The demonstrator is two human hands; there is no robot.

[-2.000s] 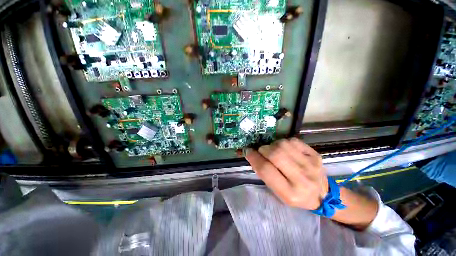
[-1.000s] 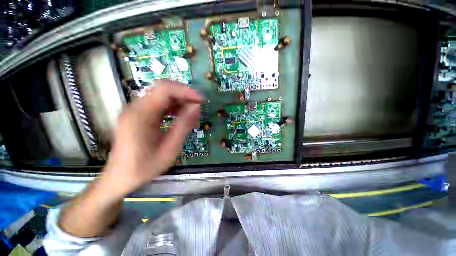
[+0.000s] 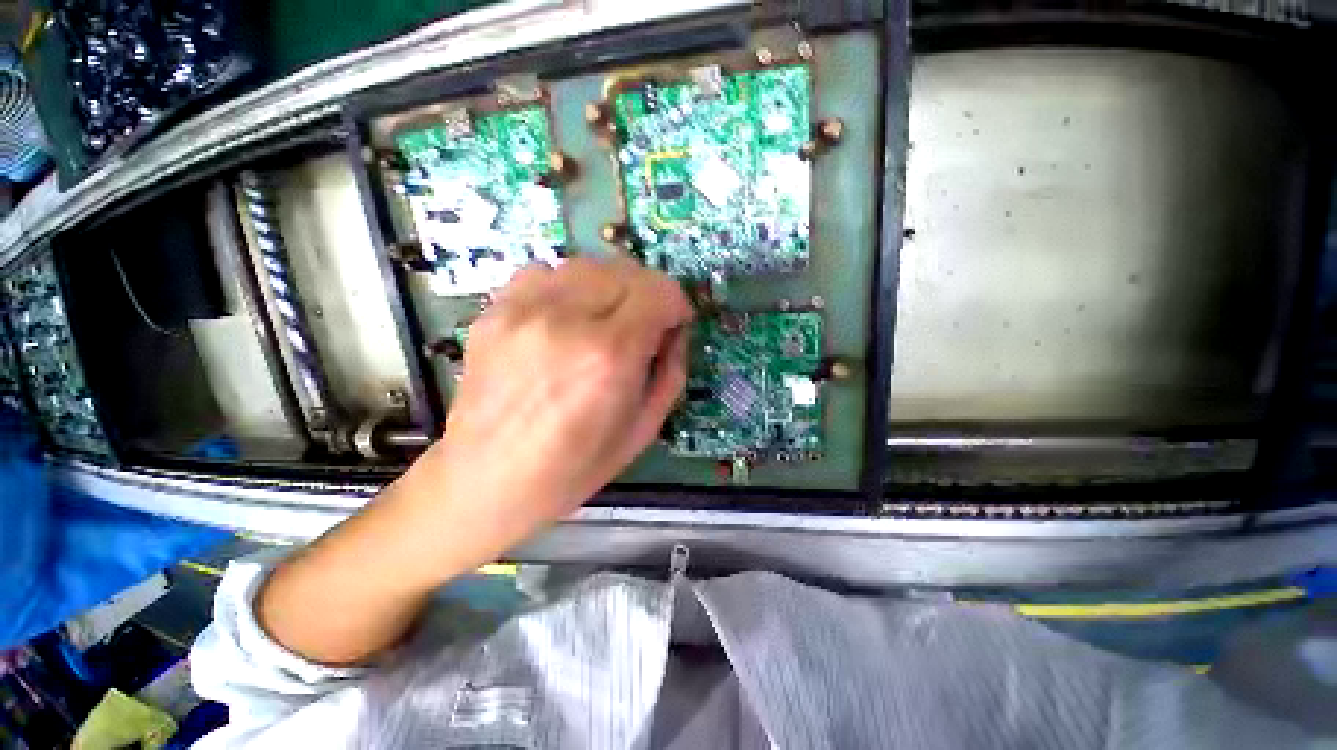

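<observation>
My left hand (image 3: 565, 381) reaches from the lower left over the middle of the carrier (image 3: 587, 183), back of the hand up. Its fingers are bent together at the upper left corner of the lower right circuit board (image 3: 763, 374). Whether they pinch a small part cannot be seen. The hand covers most of the lower left board. The upper left board (image 3: 477, 198) and upper right board (image 3: 719, 169) lie flat in the carrier, with small dark and brown clamps (image 3: 829, 135) around them. My right hand is not in view.
Conveyor rails (image 3: 1026, 535) run along the near and far sides. A ribbed shaft (image 3: 279, 286) shows in the left gap, bare pale metal (image 3: 1070, 249) in the right gap. A dark parts pile (image 3: 140, 66) lies at the upper left. Blue cloth (image 3: 59, 550) is at the left edge.
My right hand, at the lower right board two seconds ago, has left the picture. My left hand came in over the left boards, then moved right, its fingers closing together.
</observation>
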